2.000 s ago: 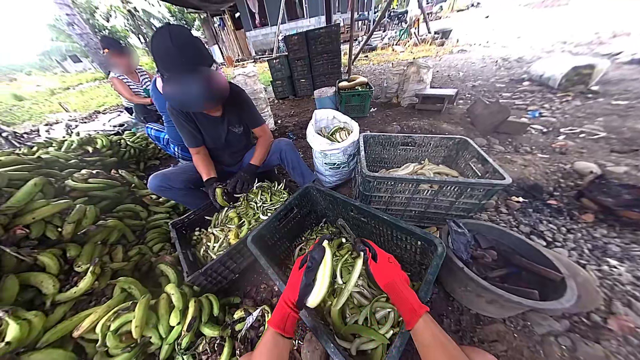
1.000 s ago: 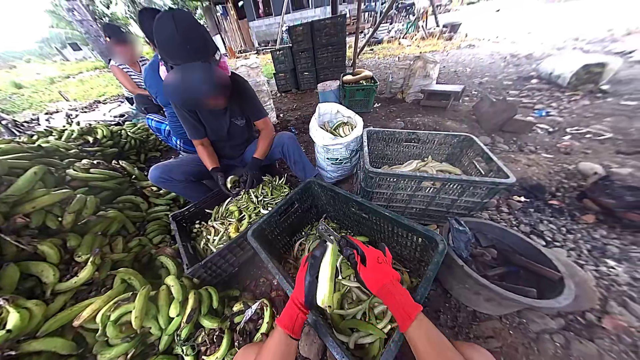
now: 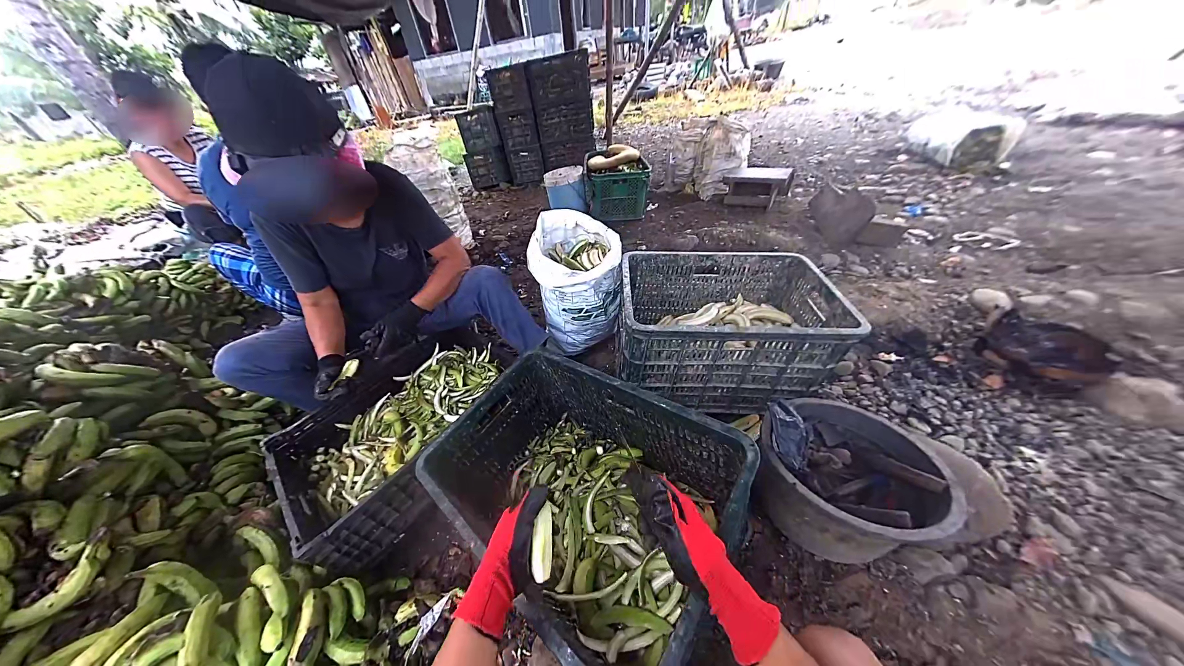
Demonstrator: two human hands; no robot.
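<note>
My left hand, in a red and black glove, holds a partly peeled green banana or plantain upright over the near side of a dark plastic crate. Green and pale peels fill much of the crate's bottom. My right hand, gloved alike, is over the crate's right part, apart from the fruit. Its fingers point away from me and reach toward the peels; whether they hold a small tool is hidden.
Green plantains lie heaped at left. A co-worker sits behind a crate of peels. A white sack, a crate of peeled fruit and a grey tub with odd items stand beyond and at right.
My right hand has moved away from the fruit, to the right. A second ago both hands were together at it. The co-worker's hands have moved apart.
</note>
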